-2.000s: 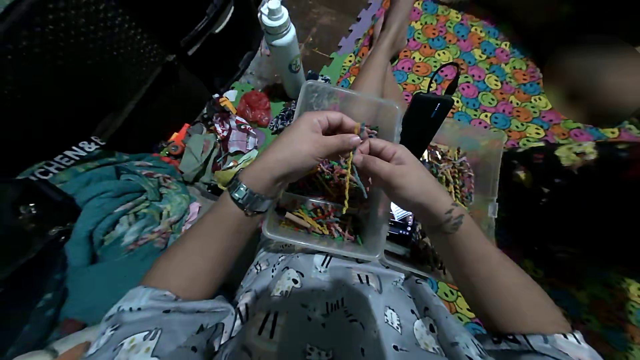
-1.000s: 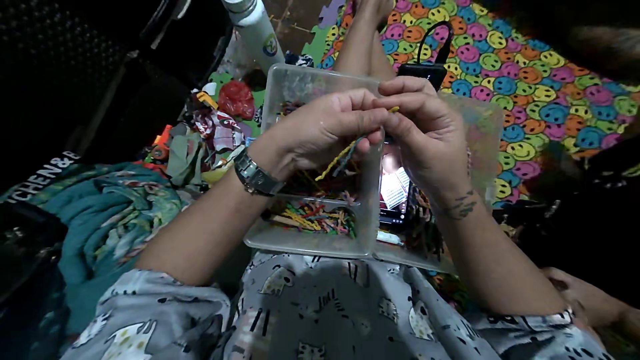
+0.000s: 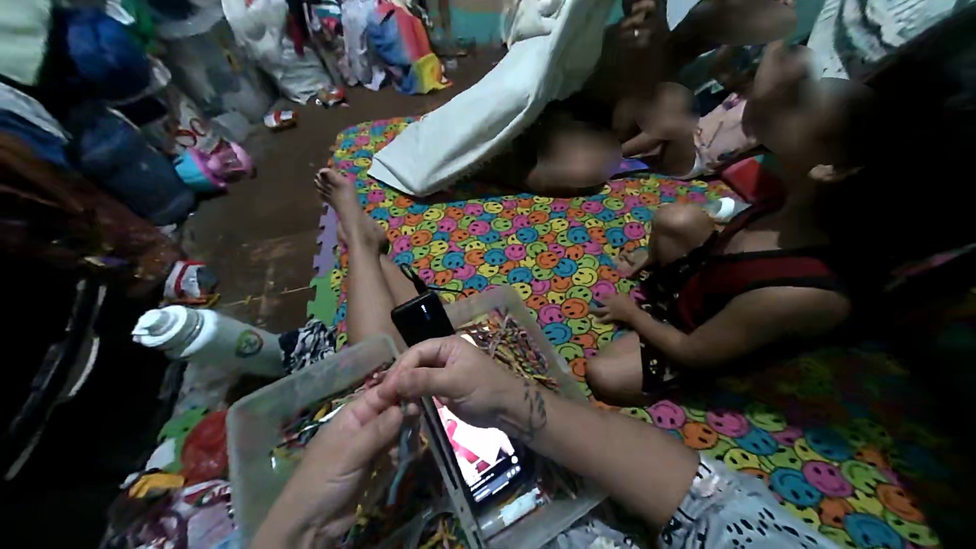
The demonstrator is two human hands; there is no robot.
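Observation:
My left hand (image 3: 358, 435) and my right hand (image 3: 457, 377) meet over a clear plastic box (image 3: 248, 427) that holds colourful thin twisted strands. Their fingertips pinch together on a thin strand, mostly hidden, and a grey-blue length (image 3: 398, 465) hangs below them. Beneath my right wrist a second plastic box (image 3: 496, 301) holds more multicoloured strands (image 3: 515, 347). A lit phone (image 3: 480, 454) lies between the two piles, with a black power bank (image 3: 423, 316) and its cable just beyond my fingers.
A white bottle (image 3: 221, 343) leans at the left, near a red plastic bag (image 3: 206, 446) and cloths. A person (image 3: 724, 305) sits at the right on the smiley-patterned mat (image 3: 518, 244). Other people are farther back, beside a white sheet (image 3: 488, 114). Bags line the far left.
The view has swung up and right, bringing the seated person and the far room into sight. Both hands stay together at the fingertips; the yellow strand seen hanging earlier no longer shows plainly.

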